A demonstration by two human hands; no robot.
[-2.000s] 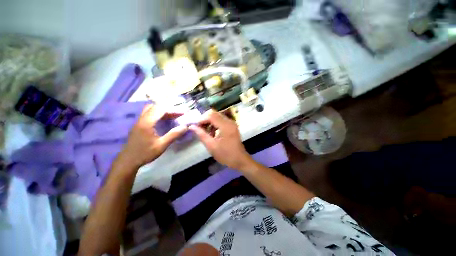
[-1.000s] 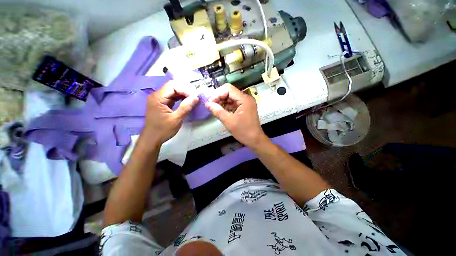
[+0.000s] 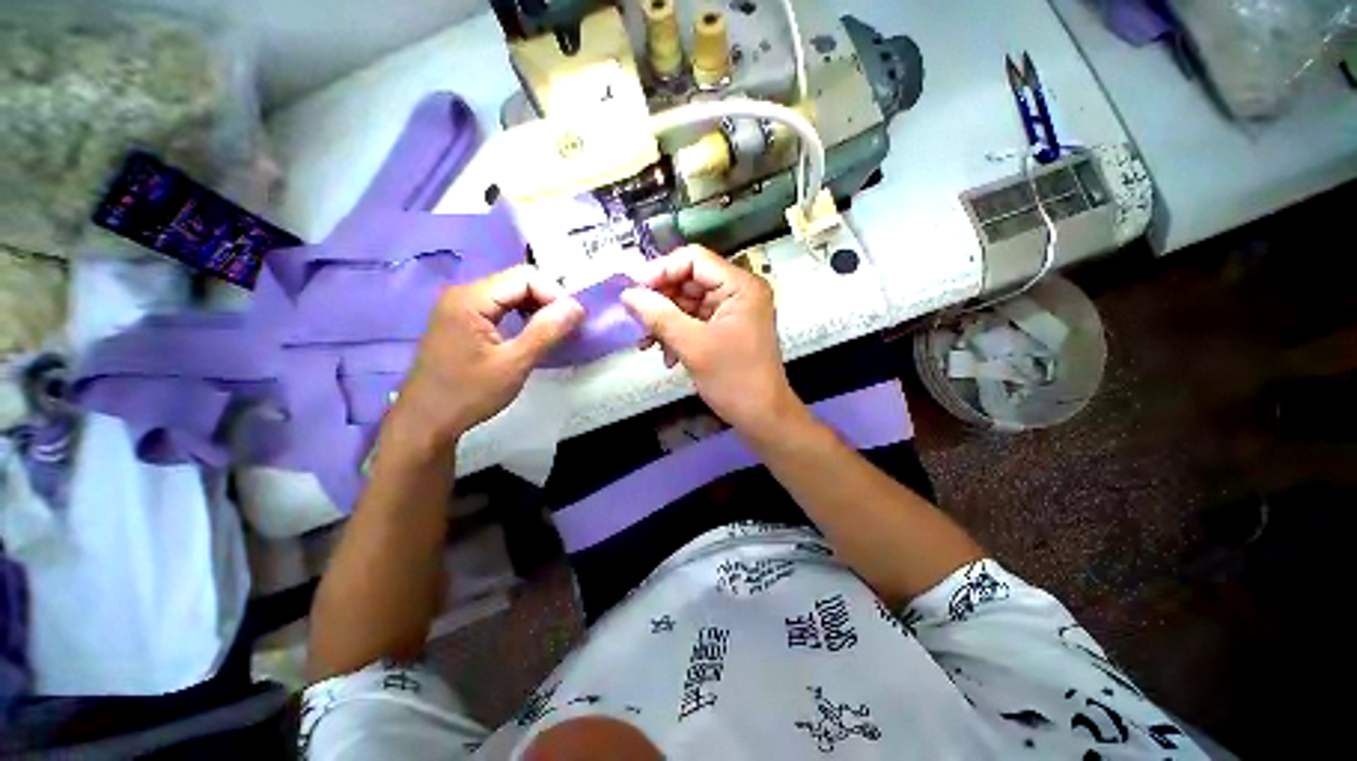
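A purple fabric band (image 3: 603, 317) is held in front of the needle area of the overlock machine (image 3: 774, 193). My left hand (image 3: 484, 350) pinches its left side between thumb and fingers. My right hand (image 3: 717, 330) pinches its right side. The band's top edge lies at the white-silver plate (image 3: 584, 238), close to the presser foot area, which glare partly washes out. Joined purple bands (image 3: 357, 305) lie piled left of the machine. A single purple band (image 3: 737, 464) lies across my dark-trousered lap.
Thread snips with blue handles (image 3: 1034, 116) lie right of the machine, near the waste opening (image 3: 1037, 205). A round clear bin of white scraps (image 3: 1015, 357) is below right. A phone (image 3: 191, 219) lies back left. White cloth (image 3: 127, 550) drapes at left.
My hands have moved slightly apart, and more of the purple band shows between them. The view, blurred and shifted two seconds ago, is now steadier. The lap band stays in place.
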